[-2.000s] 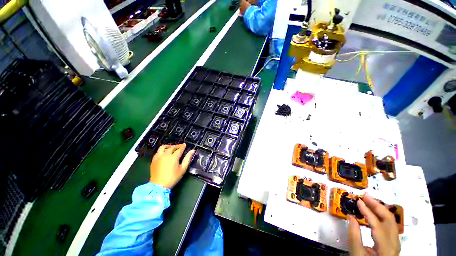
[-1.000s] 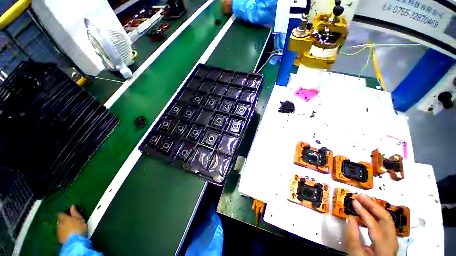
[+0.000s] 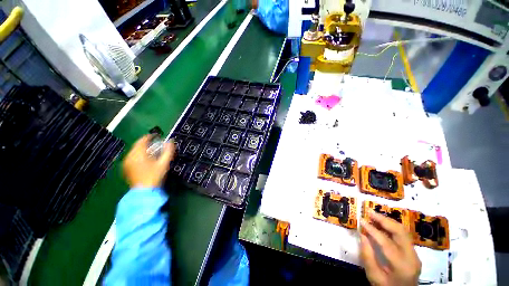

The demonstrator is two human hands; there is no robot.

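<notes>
The black blister tray (image 3: 219,134) lies at the conveyor's edge, with housings in several of its pockets. My left hand (image 3: 148,162) is over the conveyor by the tray's left edge, blurred, with a small pale, shiny thing at its fingertips; whether it grips it is unclear. Orange fixtures (image 3: 336,208) with dark centres stand in two rows on the white machine table (image 3: 290,167). My right hand (image 3: 390,248) is at the front row, its fingertips over the near edge of a middle fixture (image 3: 385,211); what lies under them is hidden.
The brass hot-press head (image 3: 335,42) stands behind the table. A pink piece (image 3: 328,101) and a dark spiky cluster (image 3: 307,117) lie on the table. Stacked trays (image 3: 53,156) and a white fan (image 3: 109,64) are left of the conveyor (image 3: 162,95). Another person's blue sleeve (image 3: 273,14) shows at the top.
My left hand has moved from the tray to the conveyor's lower left, then up beside the tray's left edge. My right hand has shifted slightly left and down. The view has shifted a little.
</notes>
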